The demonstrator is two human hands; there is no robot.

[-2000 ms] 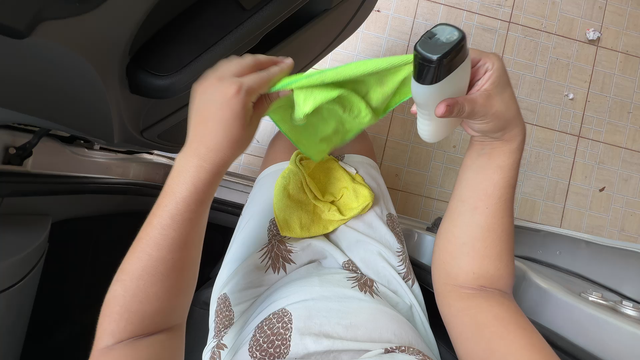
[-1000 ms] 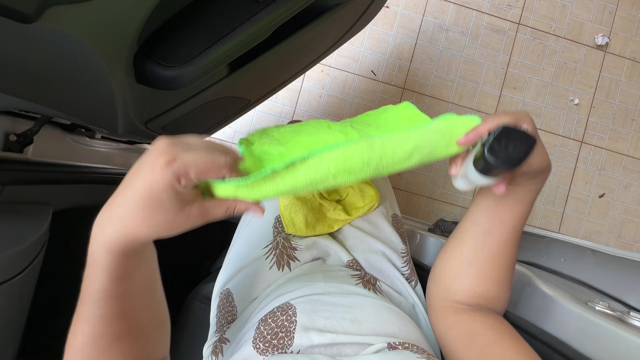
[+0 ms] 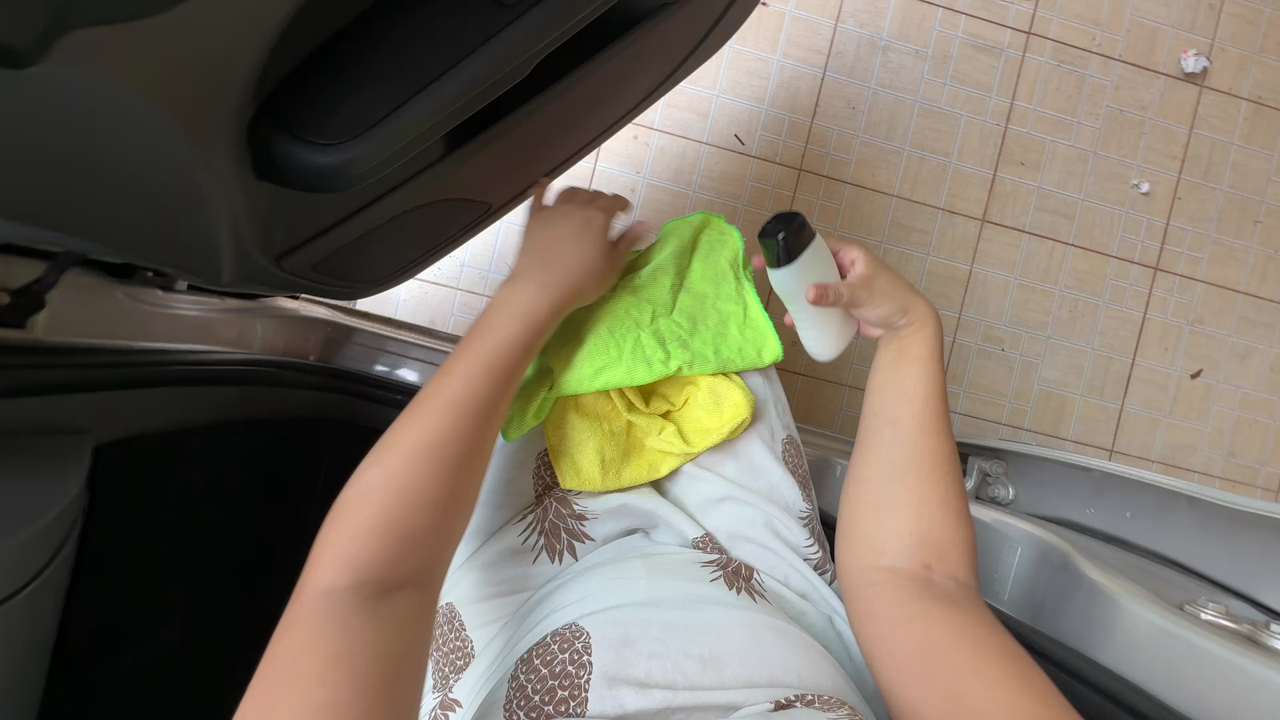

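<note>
A green microfiber cloth (image 3: 670, 310) lies spread over my knees, partly over a crumpled yellow microfiber cloth (image 3: 645, 430) on my lap. My left hand (image 3: 580, 245), a little blurred, is at the green cloth's upper left edge with its fingers apart; whether it touches the cloth is hard to tell. In my right hand (image 3: 860, 295) is a white plastic bottle (image 3: 815, 300) with a black cap, tilted with the cap towards the upper left. The cap looks shut. The bottle is just right of the green cloth.
An open car door (image 3: 400, 200) with a dark inner panel spans the upper left. Beneath it runs the door sill (image 3: 370, 345). Tiled floor (image 3: 900, 120) lies outside, with small white scraps (image 3: 1193, 62) on it. A metal door frame (image 3: 1100, 560) is at the lower right.
The green cloth, earlier held up between both hands, now lies on my knees. My left hand has let go of it and moved up and right. My right hand still holds the bottle, now lower.
</note>
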